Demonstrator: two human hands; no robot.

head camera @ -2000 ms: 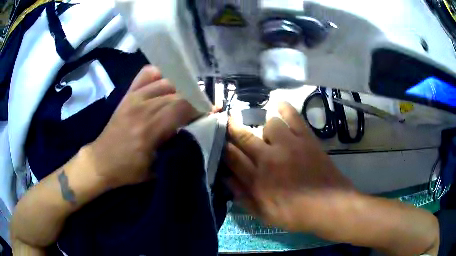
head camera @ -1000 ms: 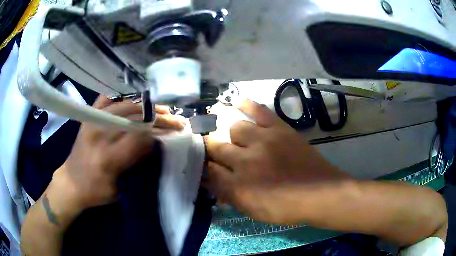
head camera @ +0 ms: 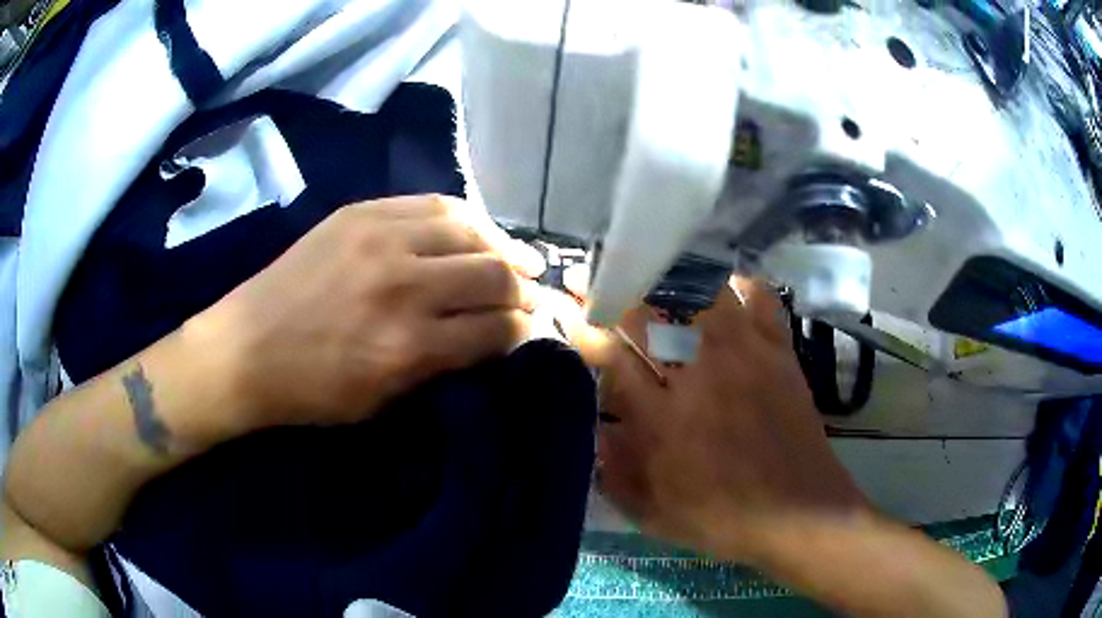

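The dark fabric panel [head camera: 483, 483] lies below and around my left hand, with the light fabric panel [head camera: 91, 157] in folds at the left. My left hand [head camera: 387, 308] has its fingertips pinched on the cloth edge at the presser foot area. My right hand [head camera: 713, 410] lies just right of the needle area, partly behind the machine's attachment; its fingertips are hidden, so its hold on the cloth cannot be told. The sewing machine head [head camera: 677, 133] covers the needle.
A white knob on dark round metal [head camera: 672, 342] hangs over my right hand. A larger white knob [head camera: 831, 280] is above it. Scissors [head camera: 852, 368] lie at the right, partly hidden. The green ruler strip [head camera: 677, 579] runs along the front edge.
The view has shifted, so the machine head stands further right and shows its left end. My left hand is now more extended at the cloth edge. More of the dark panel shows below it.
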